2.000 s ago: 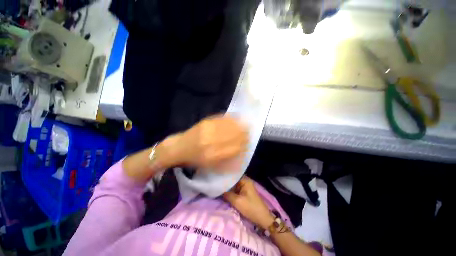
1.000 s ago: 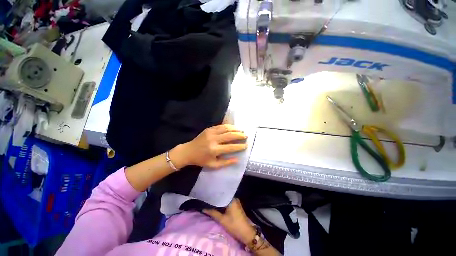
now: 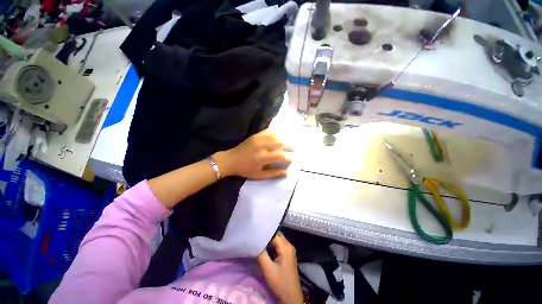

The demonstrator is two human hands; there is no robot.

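Note:
A black fabric garment piece (image 3: 190, 107) lies left of the sewing machine (image 3: 416, 77) and hangs toward the lap. A pale grey facing (image 3: 261, 205) runs along its right side, from under the lit needle area down to the lap. My left hand (image 3: 264, 155) lies flat on the facing just below and left of the presser foot, fingers pointing right. My right hand (image 3: 280, 261) is at the table's front edge and pinches the lower right edge of the facing between thumb and fingers. The needle tip is lost in glare.
Scissors with green and yellow loops (image 3: 431, 208) lie on the machine bed right of the needle, with small green snips (image 3: 435, 145) behind them. A second, cream sewing machine (image 3: 44, 86) stands far left, above a blue crate (image 3: 50, 228). Black and white pieces (image 3: 333, 273) hang below the table edge.
The view has shifted to show more of the machine head. My left hand, blurred over the lap end of the facing earlier, now rests flat nearer the needle. My right hand stays at the facing's lower edge.

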